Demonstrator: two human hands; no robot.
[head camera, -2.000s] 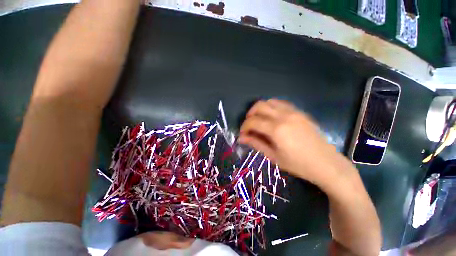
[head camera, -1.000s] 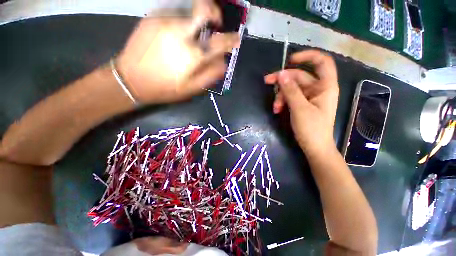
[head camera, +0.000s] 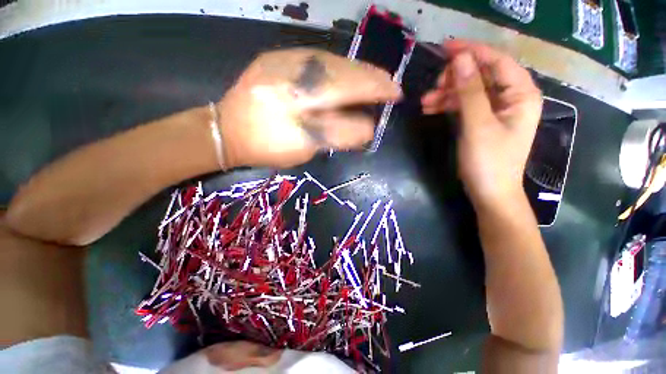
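A keypad phone assembly (head camera: 383, 42), with a dark screen and a red top edge, lies at the top centre near the white rail. My left hand (head camera: 303, 109) lies over its lower half and hides the keypad part. My right hand (head camera: 485, 91) is just right of the phone, thumb and fingertips together. A thin dark piece seems to show at its fingertips, too blurred to name. A large loose pile of thin strip parts (head camera: 270, 270), white and red, lies in front of me. A single strip (head camera: 425, 341) lies apart at lower right.
A smartphone (head camera: 553, 164) lies at right, partly behind my right wrist. A white round object (head camera: 641, 155) and yellow and black wires (head camera: 646, 199) are at the right edge. Whitish phones (head camera: 588, 23) lie on the green belt beyond the chipped white rail (head camera: 504, 55). Another whitish unit (head camera: 626, 281) is at lower right.
My left hand came from the left onto the phone, which came into view at the top. My right hand left the pile with a thin strip, then moved up and right, beside the phone.
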